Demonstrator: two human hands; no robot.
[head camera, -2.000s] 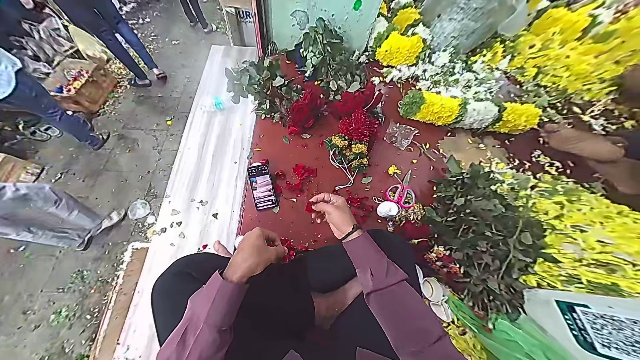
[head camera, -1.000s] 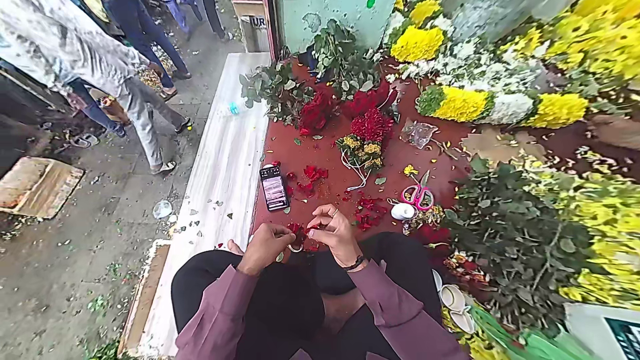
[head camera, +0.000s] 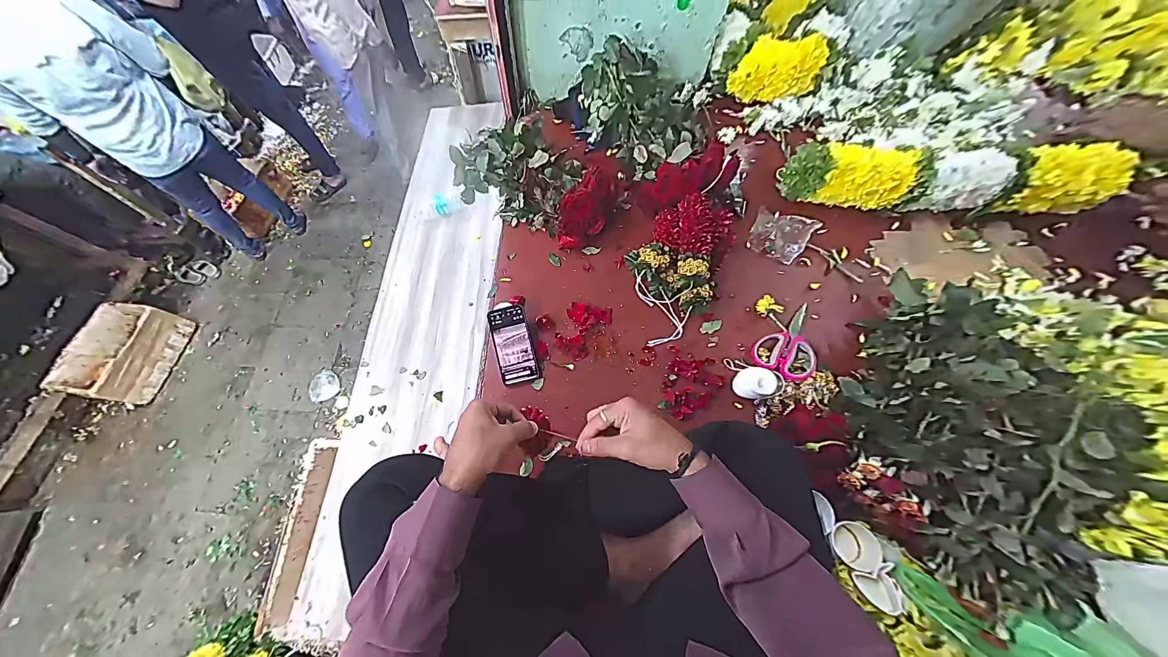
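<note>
My left hand (head camera: 484, 441) pinches a small red flower (head camera: 534, 427) at its fingertips, above my crossed legs. A thin thread (head camera: 558, 436) runs from it to my right hand (head camera: 630, 434), whose thumb and forefinger are closed on its other end. Loose red petals (head camera: 689, 383) lie on the red-brown surface beyond my hands. A phone (head camera: 515, 344) with a lit screen lies ahead of my left hand. Right of my right hand are a white thread spool (head camera: 756, 383) and pink-handled scissors (head camera: 785, 354). Farther ahead lies a red and yellow flower bunch (head camera: 680, 260) with white strings.
Leafy rose stems (head camera: 995, 438) are heaped at the right, near stacked cups (head camera: 858, 547). A yellow and white garland (head camera: 972, 178) lies at the back right. A white ledge (head camera: 420, 274) borders the platform on the left. Several people stand on the pavement beyond it.
My hands were close together one second ago; now they are apart with thread stretched between them. The person in light clothes near the ledge has moved away, and one in a light blue shirt is in view.
</note>
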